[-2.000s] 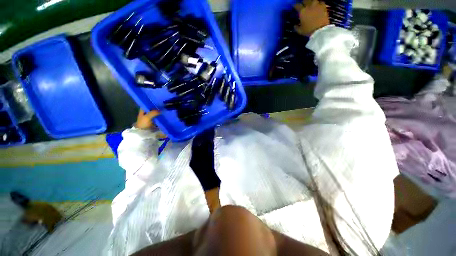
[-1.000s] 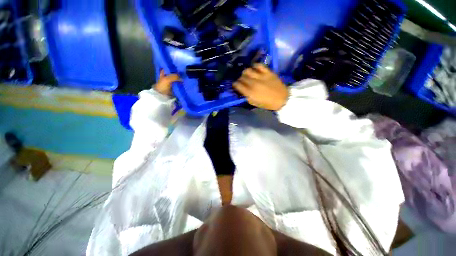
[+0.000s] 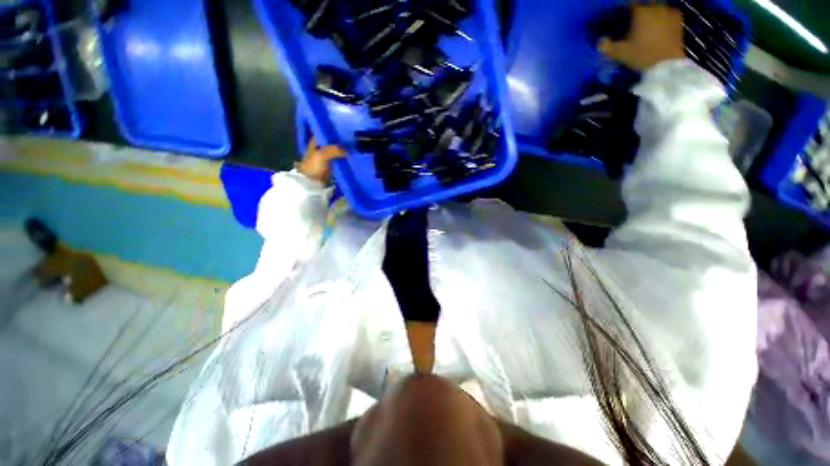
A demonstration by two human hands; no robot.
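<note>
A blue transfer tray (image 3: 366, 193) with loose, jumbled black units (image 3: 428, 118) with silvery pins is in front of me, tilted a little. My left hand (image 3: 320, 160) grips its rim at the near left. My right hand (image 3: 644, 36) reaches into the stocked tray (image 3: 523, 82) at the right, over black units (image 3: 596, 123). Its fingers are bent at the units; whether it holds one I cannot tell. Rows of units with pins lie beyond the hand at that tray's far right.
A blue tray (image 3: 168, 73) with a bare bottom and a tray of dark units (image 3: 36, 82) are at left, a clear box (image 3: 84, 59) between them. At right are another clear box (image 3: 746, 127) and a tray of white parts (image 3: 819, 168).
My right hand has moved from the transfer tray to the stocked tray at the right, where it also was two seconds ago. My left hand stays on the rim.
</note>
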